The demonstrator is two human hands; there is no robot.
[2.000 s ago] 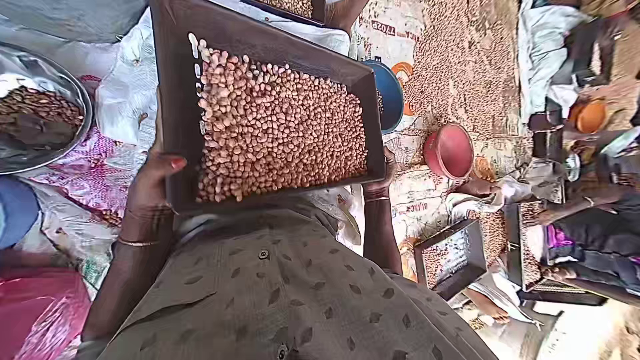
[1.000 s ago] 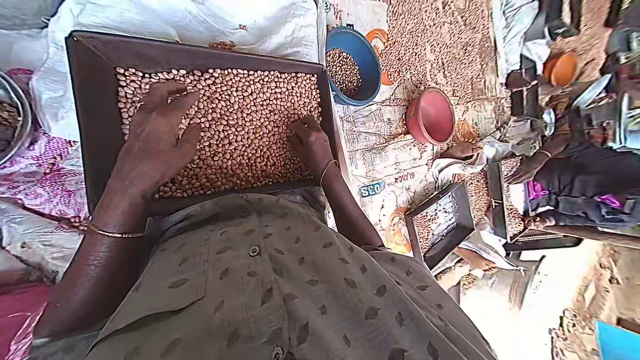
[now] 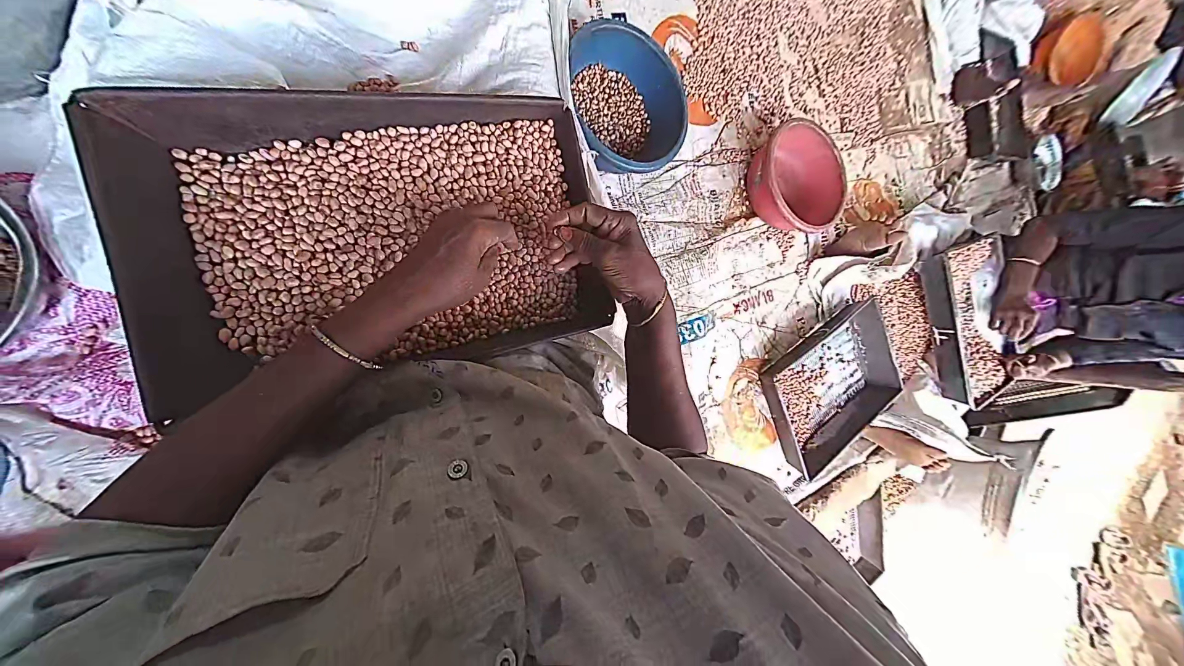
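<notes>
A dark rectangular tray lies in front of my body, holding a broad layer of shelled peanuts. Over the right part of the layer is my left hand, its fingers curled; whether a nut is between them is hidden. Just right of it, above the tray's right end, my right hand has its thumb and fingers bent close together, facing the left hand. I cannot tell whether it pinches anything. Each wrist wears a thin bracelet.
Beyond the tray's right end stand a blue bowl with nuts and a red bowl. White sacks lie behind the tray. At right, another person's hands are at a second tray; a third tray sits nearer.
Two seconds ago both hands held the tray by its ends; one second ago they were spread over the nuts. Since then my left hand has moved right, close to my right hand.
</notes>
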